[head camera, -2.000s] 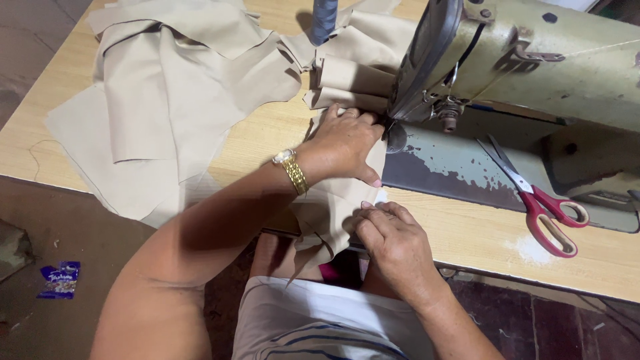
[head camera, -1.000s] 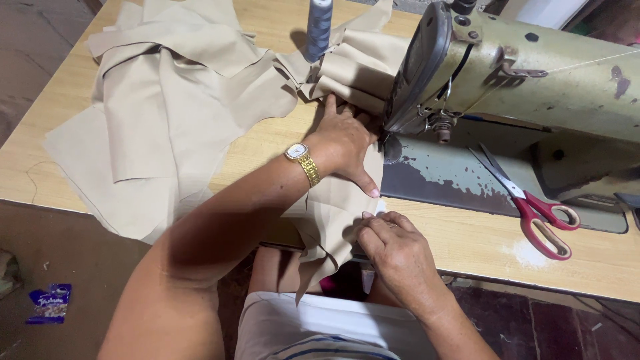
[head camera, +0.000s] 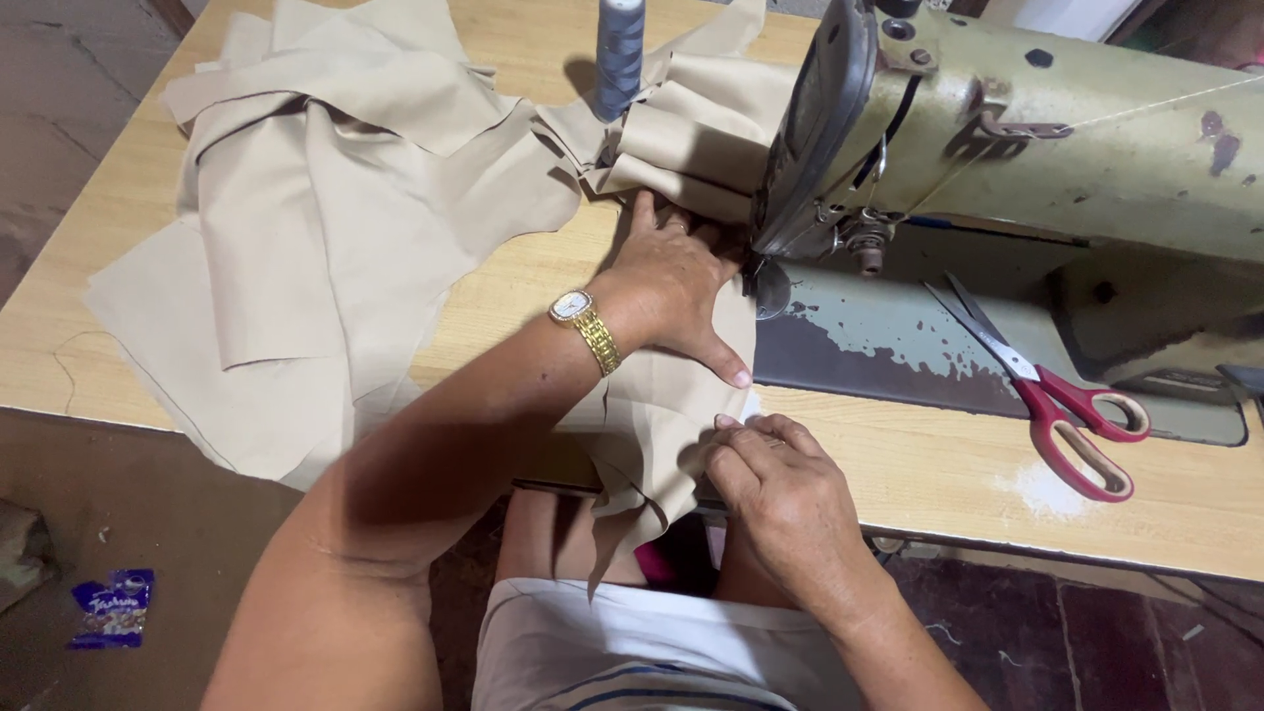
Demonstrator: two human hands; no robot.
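Under the needle end of a worn green sewing machine (head camera: 987, 128) runs a beige fabric piece (head camera: 671, 395). My left hand (head camera: 676, 286), with a gold watch at the wrist, lies spread flat on this fabric, fingertips close to the presser foot. Lower down, my right hand (head camera: 780, 484) pinches the fabric's right edge between thumb and fingers, near the table edge. The fabric's loose end hangs over that edge above the lap. Behind the left hand, gathered beige fabric (head camera: 691, 138) lies in folds beside the machine head.
Red-handled scissors (head camera: 1071, 415) lie partly on the machine bed, blades apart. A grey-blue thread spool (head camera: 619, 59) stands behind the folds. Overlapping beige fabric pieces (head camera: 267, 237) cover the table's left part. White powder (head camera: 1052, 489) is by the scissors. A purple wrapper (head camera: 112, 609) lies on the floor.
My hands keep nearly the same places on the fabric. The view has shifted slightly since the first frame.
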